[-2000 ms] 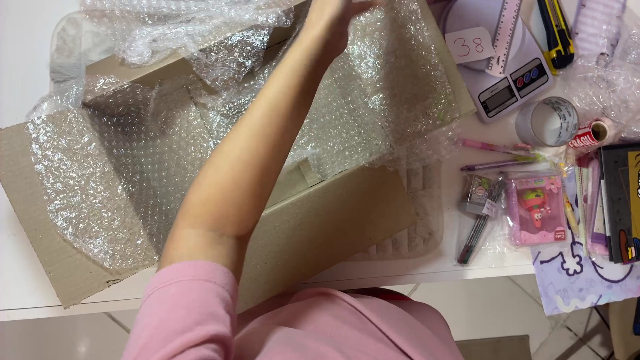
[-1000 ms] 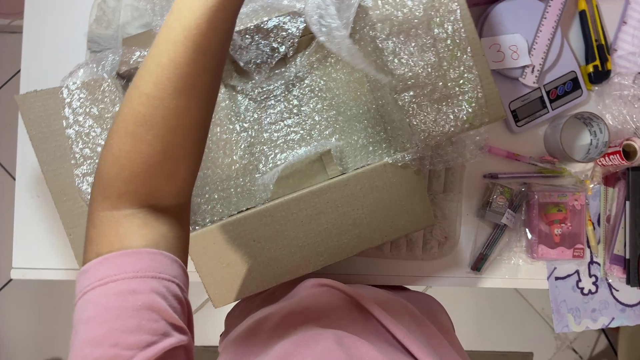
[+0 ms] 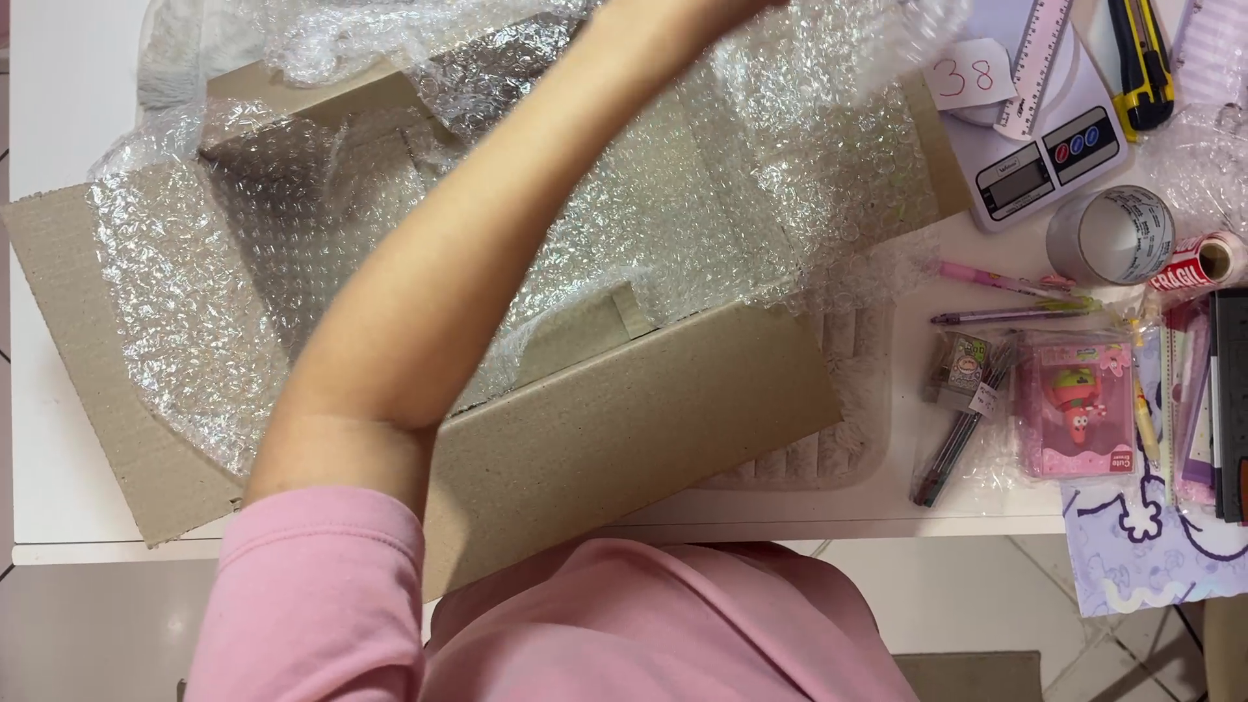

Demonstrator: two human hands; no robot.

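My left arm, in a pink sleeve, reaches from the lower left across the open cardboard box (image 3: 634,439). Only the edge of my left hand (image 3: 731,12) shows at the top of the view; its fingers, and anything they hold, are cut off. Clear bubble wrap (image 3: 682,195) lines the box and spreads over its left and right flaps. A blurred, loose piece of bubble wrap (image 3: 912,44) hangs to the right of that hand. Inside the box, near its front wall, a small cardboard piece (image 3: 585,331) stands partly under the wrap. My right hand is out of view.
On the right lie a kitchen scale (image 3: 1048,166), a ruler (image 3: 1038,63), a yellow and black utility knife (image 3: 1141,68), a tape roll (image 3: 1111,234), pens (image 3: 1014,312) and a boxed pink eraser (image 3: 1077,405). A fluffy mat (image 3: 848,419) lies partly under the box.
My left arm swung up and left, then came back to the right across the box. The bubble wrap at the upper right has shifted.
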